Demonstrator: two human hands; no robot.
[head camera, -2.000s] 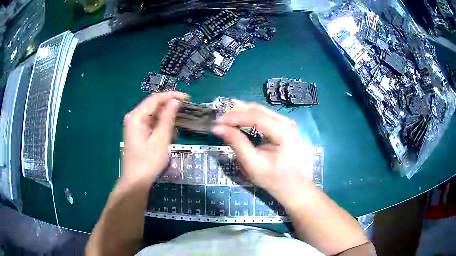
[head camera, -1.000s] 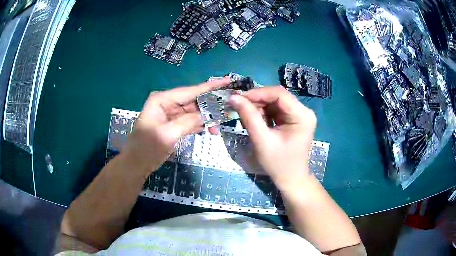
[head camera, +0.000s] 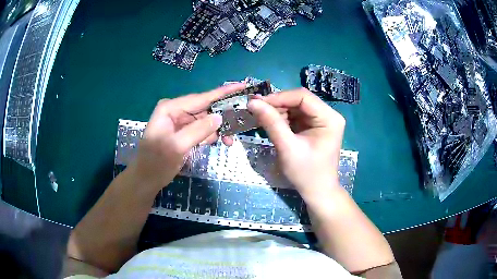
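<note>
A small flat circuit board (head camera: 237, 120), grey-silver with small dark marks, is held tilted above the sheet. My left hand (head camera: 177, 128) grips its left side between thumb and fingers. My right hand (head camera: 301, 136) has thumb and forefinger pinched at its upper right edge. Whether a film piece is under the right fingertips cannot be told. A dark part shows behind the board, beyond the left fingertips; its link to the board is unclear. The die-cut film sheet (head camera: 231, 202), with a grid of cells and punched edges, lies below, partly covered by both hands and forearms.
A loose board pile (head camera: 223, 30) lies at the far side of the green bench. A short row of overlapping boards (head camera: 331, 84) lies right of centre. A clear plastic bag of boards (head camera: 436, 92) is at right. A spare sheet stack (head camera: 32, 82) is at far left.
Since two seconds ago the hands have moved closer together and the board is tilted to show its silver face. Over the last second it has turned slightly; the grip looks nearly the same.
</note>
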